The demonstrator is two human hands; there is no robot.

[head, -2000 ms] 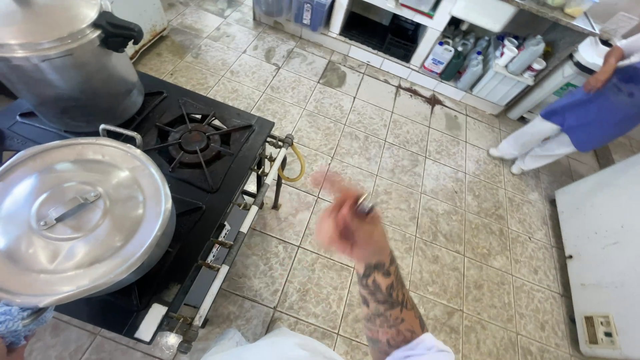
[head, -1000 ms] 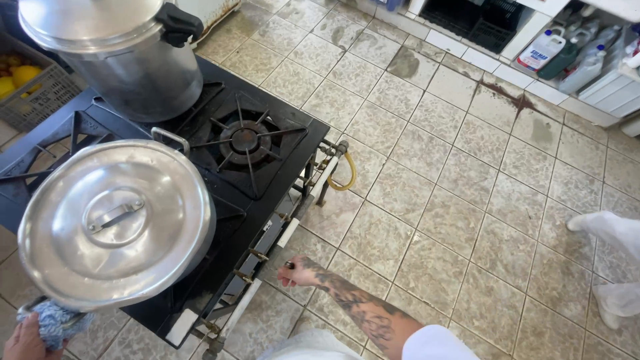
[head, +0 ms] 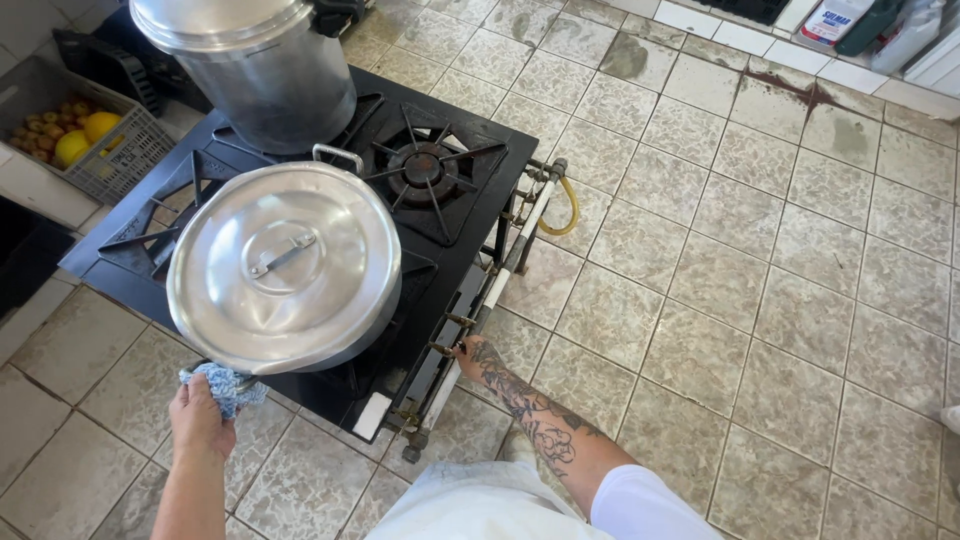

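Note:
A wide aluminum pot with its lid (head: 330, 300) on stands over the near burners of a black gas stove (head: 319, 390). My left hand (head: 202, 420) grips a light blue cloth (head: 225, 386) around the pot's near side handle. At the stove's front gas rail, my right hand (head: 471, 355) is by a brass valve (head: 441, 349); its fingers are partly hidden, and whether they grip the valve or a small dark object I cannot tell. A tall metal pot (head: 262, 90) with a black handle stands on a far burner. The burner (head: 421, 169) beside it carries no pot and shows no flame.
A gray plastic crate (head: 120, 161) of fruit or vegetables stands left of the stove. A yellow hose (head: 571, 214) loops from the gas rail's far end. Plastic bottles (head: 836, 19) stand on a low shelf at the upper right. A white shoe tip (head: 951, 418) shows at the right edge.
My right hand has gone from above the floor, right of the stove, down to the stove's front rail. My left hand, out of view two seconds ago, now shows at the cloth. The view has shifted left.

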